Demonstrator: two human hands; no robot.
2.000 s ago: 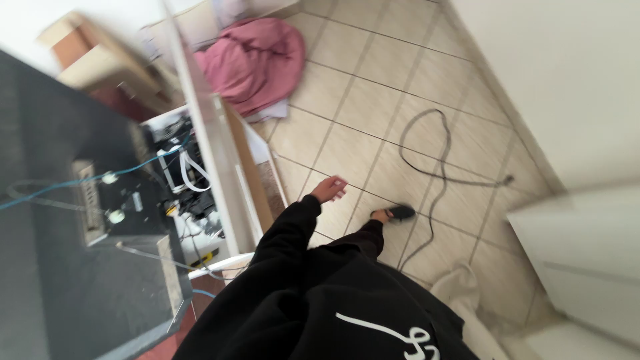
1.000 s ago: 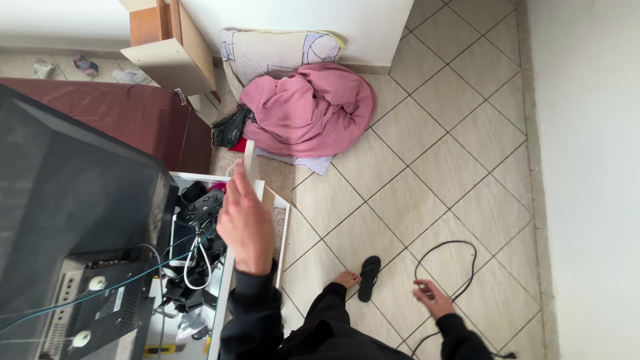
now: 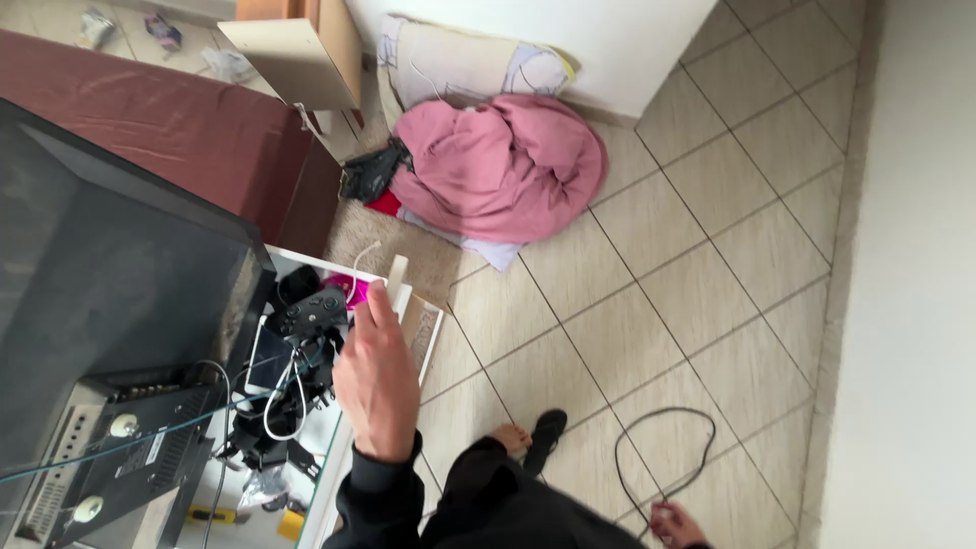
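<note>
My left hand (image 3: 377, 374) is over the rim of an open white drawer (image 3: 335, 435), back of the hand up and fingers pointing away. A white strip shows beyond its fingertips; whether the hand grips it is hidden. Beside the hand in the drawer lie a black game controller (image 3: 314, 311), a white-framed device (image 3: 268, 358), a looped white cable (image 3: 267, 415), tangled black items and a yellow-handled cutter (image 3: 212, 515). My right hand (image 3: 675, 526), partly cut off at the bottom edge, has curled fingers at a looped black cable (image 3: 665, 410); whether it holds the cable is unclear.
A large dark television (image 3: 114, 252), its back showing, stands at left with a blue cable (image 3: 191, 422) across it. Behind are a maroon-covered bed (image 3: 175, 122) and a small wooden cabinet (image 3: 305, 61). A pink blanket (image 3: 503, 168) lies on the tiled floor. A black flip-flop (image 3: 546, 440) is near one foot.
The view has shifted a lot. My left hand, over the floor two seconds ago, is now above the drawer's rim. My right hand has come into view beside the black cable.
</note>
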